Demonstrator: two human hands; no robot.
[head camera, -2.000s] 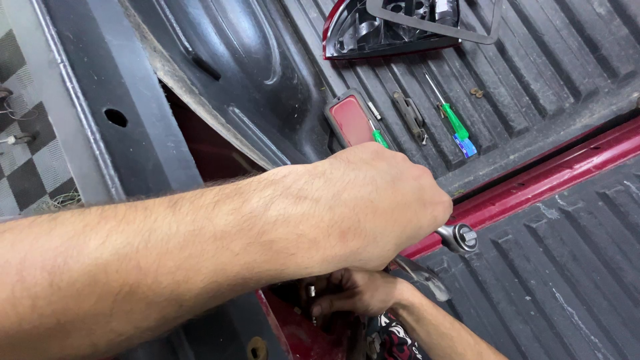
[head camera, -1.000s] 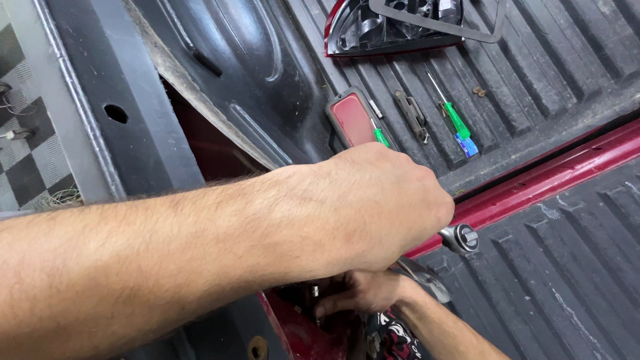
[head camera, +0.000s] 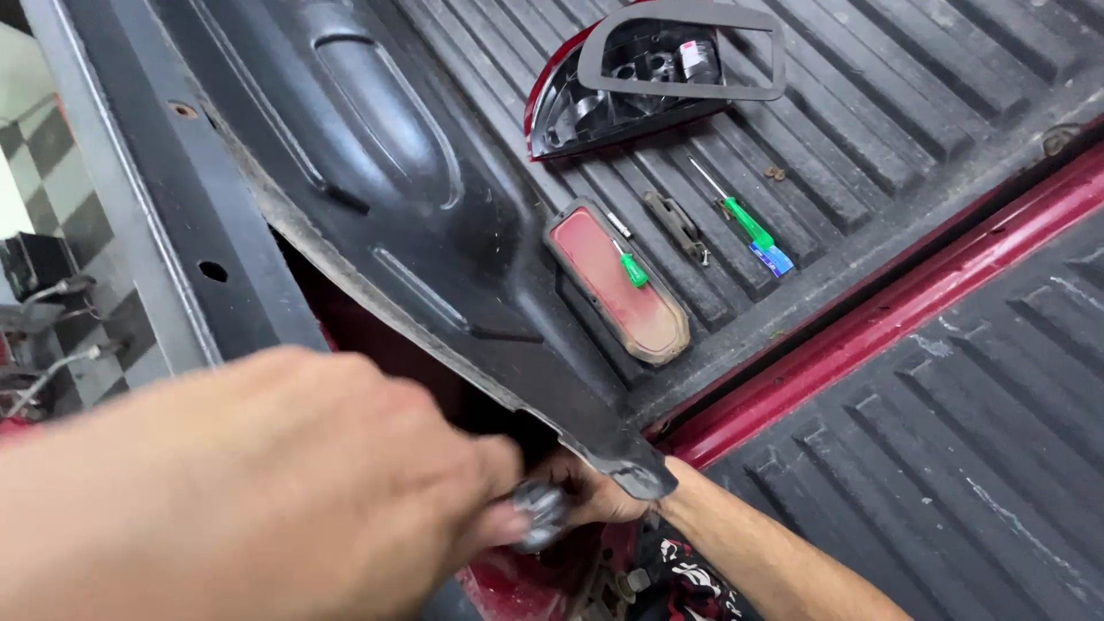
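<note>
A blurred metal ratchet wrench (head camera: 542, 516) juts from the closed fingers of my left hand (head camera: 345, 483), which reaches in from the left. My right hand (head camera: 595, 496) comes from the lower right, under the bed liner's corner, with its fingers close behind the tool's head; whether it grips anything is hidden. Both hands are at the dark gap between the black bed liner (head camera: 483, 285) and the red body panel (head camera: 517, 586). Above them a green-handled screwdriver (head camera: 634, 269) lies on a red-and-grey oblong part (head camera: 617, 297).
On the ribbed truck bed (head camera: 880, 129) lie a tail light assembly (head camera: 595, 112), a grey gasket (head camera: 742, 90) over it, a longer green screwdriver (head camera: 749, 222), a dark bracket-like part (head camera: 674, 222) and a small metal cylinder (head camera: 619, 226). A red edge (head camera: 862, 371) runs beside the ribbed tailgate (head camera: 949, 431).
My left hand has moved back leftward and down with the ratchet wrench, off the spot above my right hand. The small metal piece at my right fingers no longer shows. The view has shifted.
</note>
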